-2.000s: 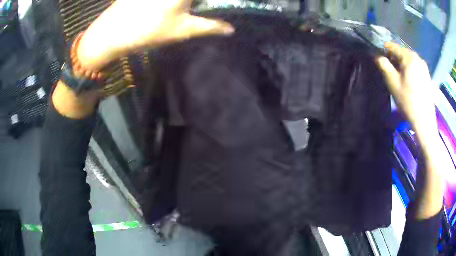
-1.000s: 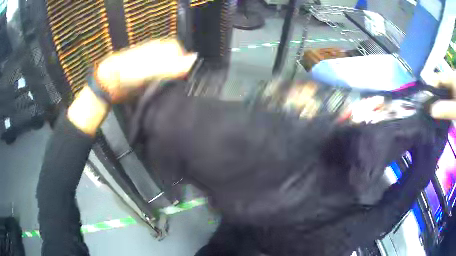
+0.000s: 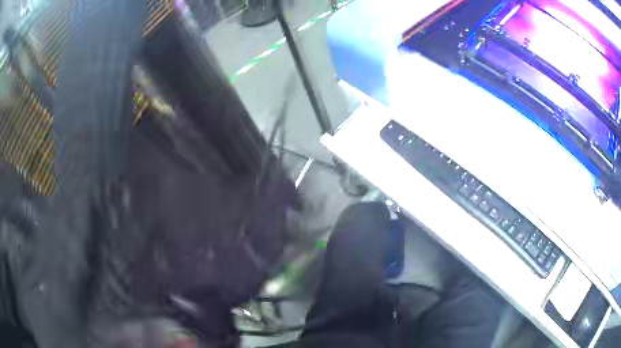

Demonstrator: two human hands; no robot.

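The large dark garment (image 3: 197,231) hangs bunched and blurred over the left half of the view, close to the camera. A long grey-black strip of cloth, like a sleeve, runs up from it to the top edge. A blurred skin-toned patch, seemingly my left hand (image 3: 153,333), shows at the bottom edge below the garment. It is mostly cut off or covered, and its fingers and hold cannot be made out. My right hand is not in view.
Slotted racks (image 3: 24,136) stand behind the garment. At right, a white tray (image 3: 371,153) holds a black keyboard (image 3: 476,197) and a mouse (image 3: 587,323). Beyond it are the machine's white front and lit pink-purple bay (image 3: 545,51). Dark-clothed legs (image 3: 354,265) show below.
The view has swung right, bringing in the keyboard tray and bay. The garment, earlier spread between my two raised hands, now hangs at left. My right hand has left the view.
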